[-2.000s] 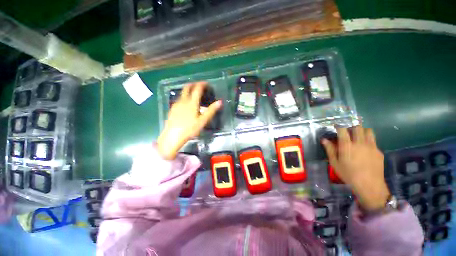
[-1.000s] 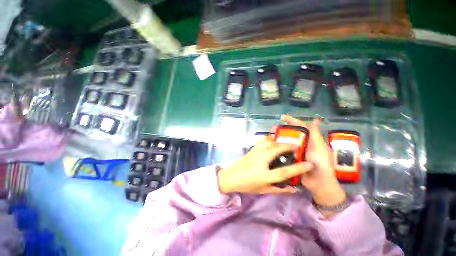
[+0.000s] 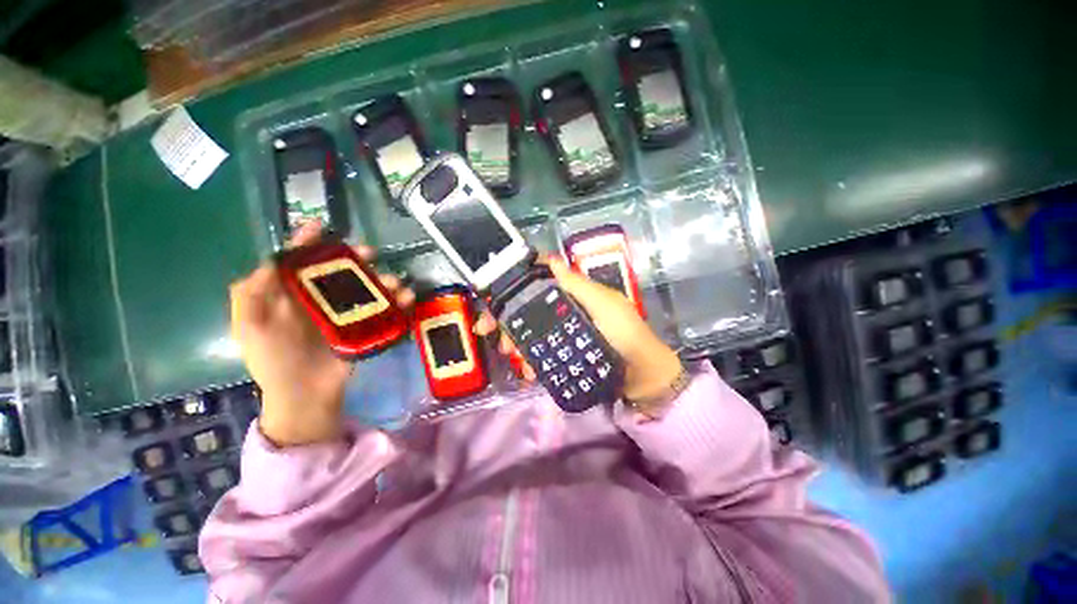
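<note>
My left hand [image 3: 293, 354] holds a closed red flip phone [image 3: 340, 295], front up, with a cream frame round its dark outer display. My right hand [image 3: 632, 336] holds an open flip phone [image 3: 557, 340], its silvery screen half up and its black keypad half in the palm. The clear blister tray [image 3: 711, 266] lies under and behind both hands. Its far row holds several black phones [image 3: 488, 132], back up. In its near row a closed red phone [image 3: 450, 346] lies between my hands, and another [image 3: 605, 266] is partly behind my right hand.
A white paper slip [image 3: 189, 148] lies on the green bench [image 3: 898, 106], left of the tray. The brown board's edge [image 3: 207, 73] is at the upper left. Stacked trays with dark phones [image 3: 903, 354] stand at the right, others at the lower left. A blue frame [image 3: 89, 525] is on the floor.
My hands, earlier together around a red phone, are now apart. One phone is now open in my right hand, and my left holds a closed one. The camera view has shifted and tilted.
</note>
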